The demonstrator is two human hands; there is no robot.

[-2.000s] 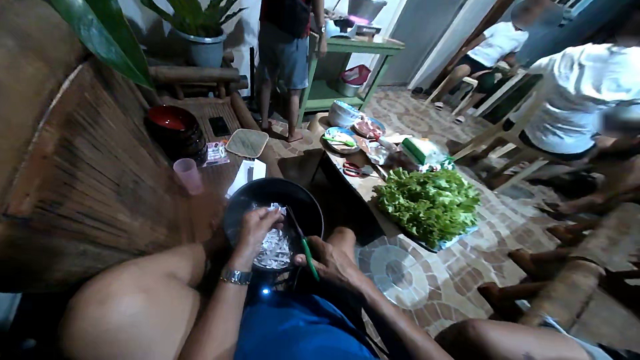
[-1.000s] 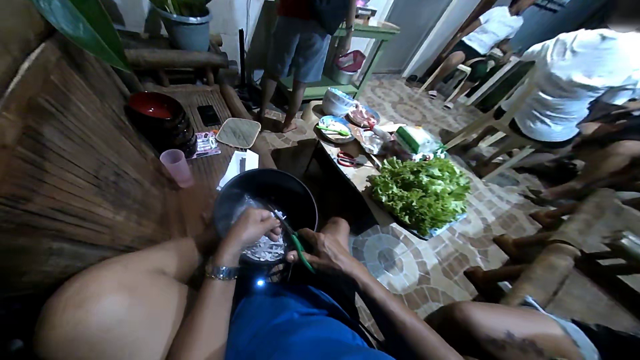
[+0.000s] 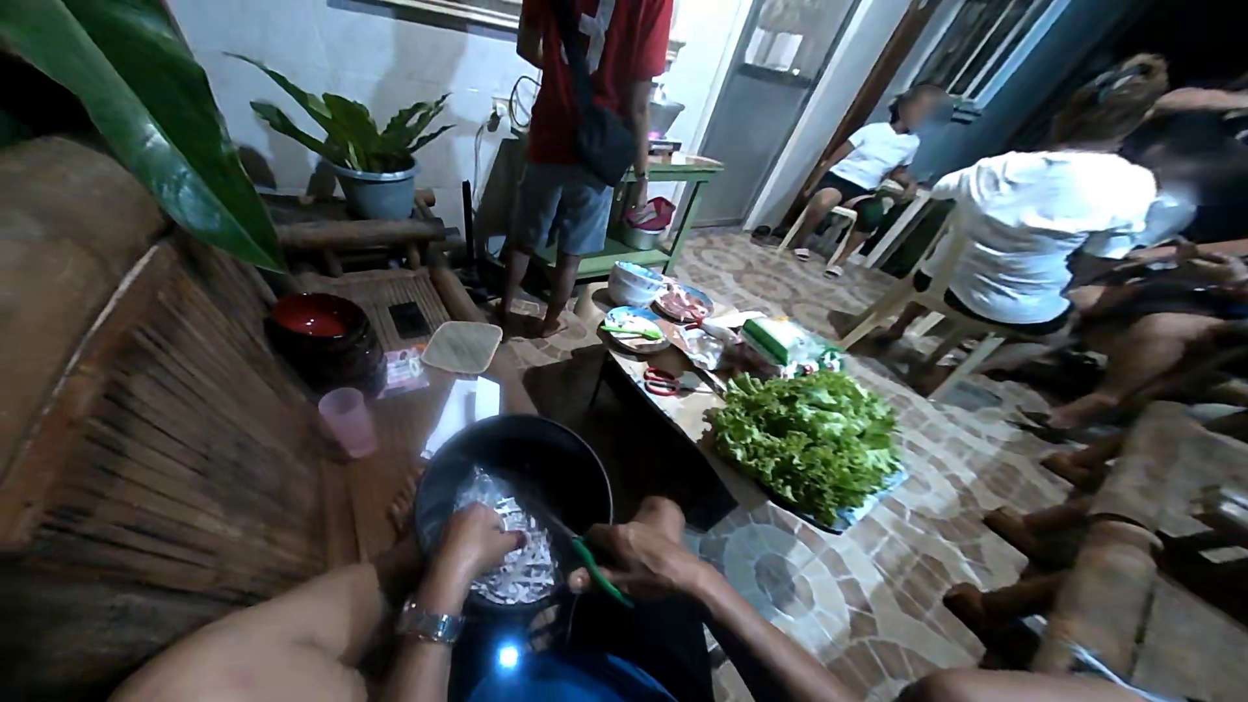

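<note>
A dark round pot [image 3: 561, 458] sits between my legs, with whitish shredded strips in clear plastic [image 3: 526, 570] inside it. My left hand [image 3: 480, 541], a metal watch on its wrist, is down in the pot, closed on part of the clear plastic. Over the pot's right rim, my right hand [image 3: 639, 556] grips green-handled scissors [image 3: 597, 573]; their dark blades point into the pot and are hard to make out. Leafy lettuce [image 3: 809, 439] lies on the low table to the right, near red-handled scissors [image 3: 663, 381].
Plates of food [image 3: 682, 302], a bowl [image 3: 636, 285] and a green-white pack [image 3: 770, 341] share the low table. On the bamboo bench are a pink cup [image 3: 347, 421], stacked dark bowls [image 3: 322, 341] and a phone [image 3: 409, 320]. A person stands ahead; others sit at right.
The view has tilted up, showing more of the standing person and the potted plant. Both hands stay at the pot, the left on the plastic and the right on the scissors.
</note>
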